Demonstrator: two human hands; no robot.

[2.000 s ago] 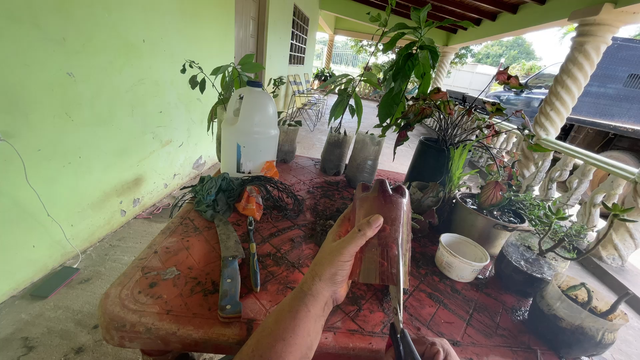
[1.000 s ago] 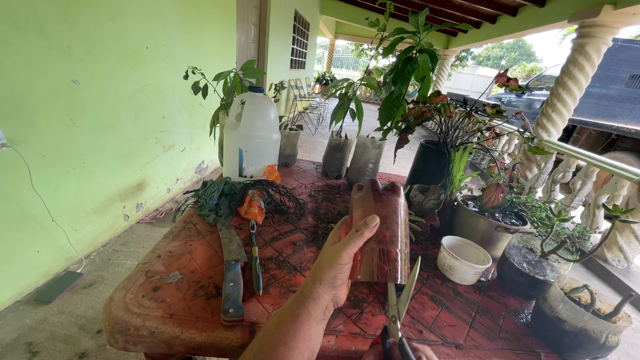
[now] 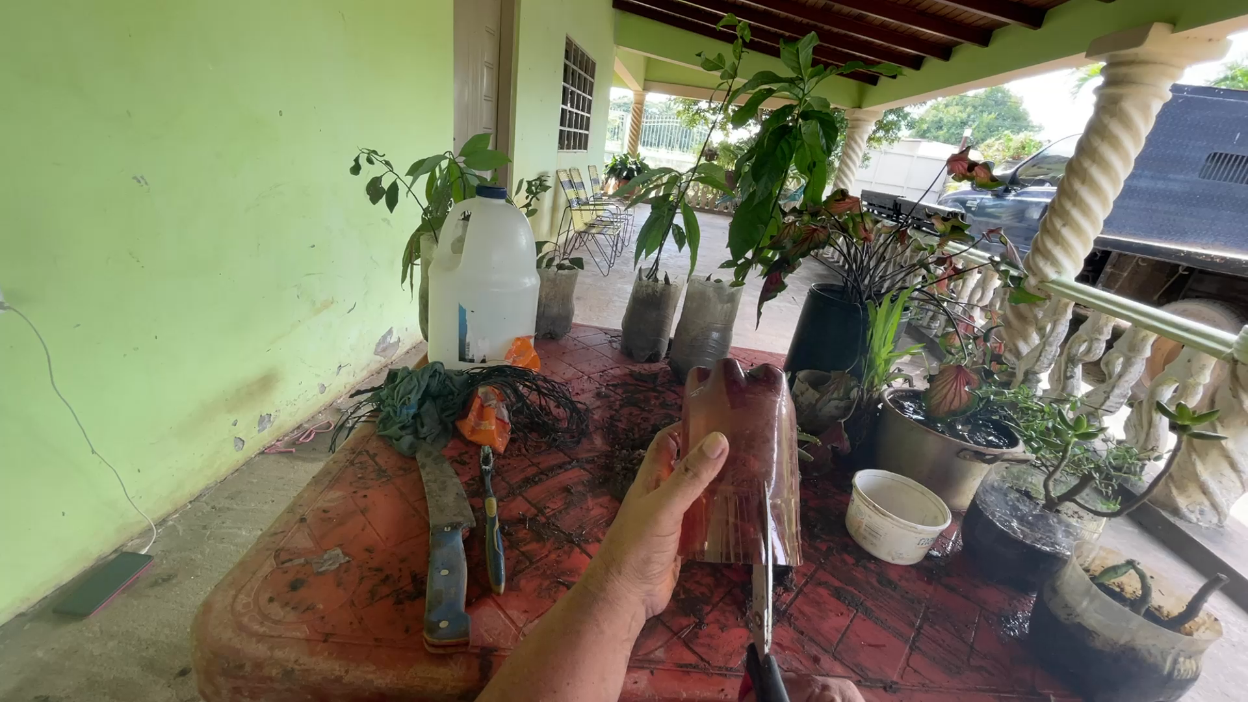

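My left hand (image 3: 663,517) grips the side of a cut clear plastic bottle base (image 3: 736,458), held upside down with its lobed bottom up and many slits along its lower rim. At the bottom edge of the view my right hand (image 3: 814,688) is partly cut off and holds scissors (image 3: 763,624) by the dark handles. The scissor blades point upward, over the slitted lower part of the bottle. Both are above the red plastic table (image 3: 390,575), which is strewn with dark soil.
On the left lie a blue-handled knife (image 3: 447,556), a smaller blue-handled tool (image 3: 491,526) and dark tangled strands (image 3: 536,405). Behind stands a white plastic jug (image 3: 485,283). A white tub (image 3: 897,517), a metal pot (image 3: 941,444) and several potted plants line the right side.
The scissors have gone from open below the bottle's rim, one second ago, to overlapping its slitted part. My left hand keeps its hold on the bottle.
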